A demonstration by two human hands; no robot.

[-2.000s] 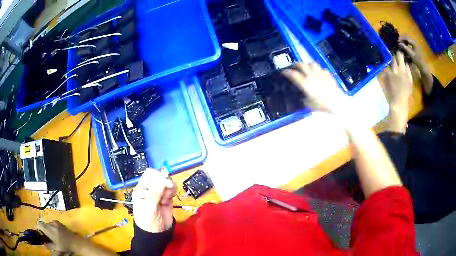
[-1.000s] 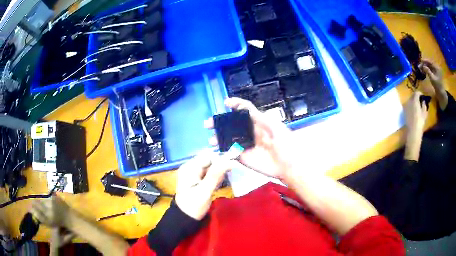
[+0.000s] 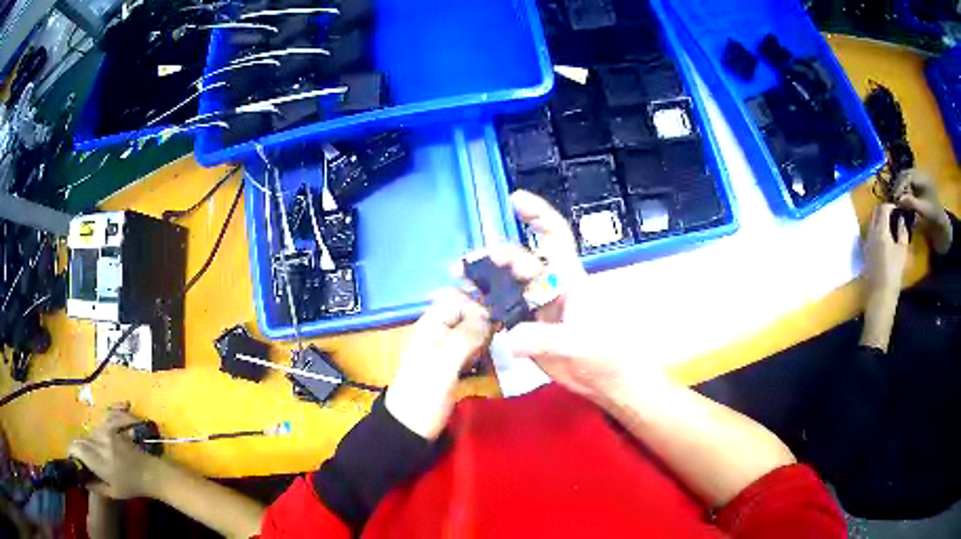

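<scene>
A small black housing (image 3: pixel 497 290) is held up in front of my chest, between both hands. My left hand (image 3: pixel 448 335) grips its lower left edge with the fingertips. My right hand (image 3: pixel 564 316) is around its right side, with fingers above and below it. A small white-blue piece (image 3: pixel 550 281) shows at my right fingers. The middle-right blue tray (image 3: pixel 731 200) holds rows of black shells, some with pale squares. The lower-left blue tray (image 3: pixel 369 319) holds wired boards (image 3: pixel 339 291).
Two black units (image 3: pixel 316 375) with a white lead lie on the table (image 3: pixel 200 421). A black-and-white box (image 3: pixel 126 279) stands left. Other people's hands work at lower left (image 3: pixel 118 455) and far right (image 3: pixel 890 237). More blue trays (image 3: pixel 453 63) lie ahead.
My right hand first left the shell tray with a black housing and met my left hand. The housing is now turned on edge, and the white-blue piece shows at its right side.
</scene>
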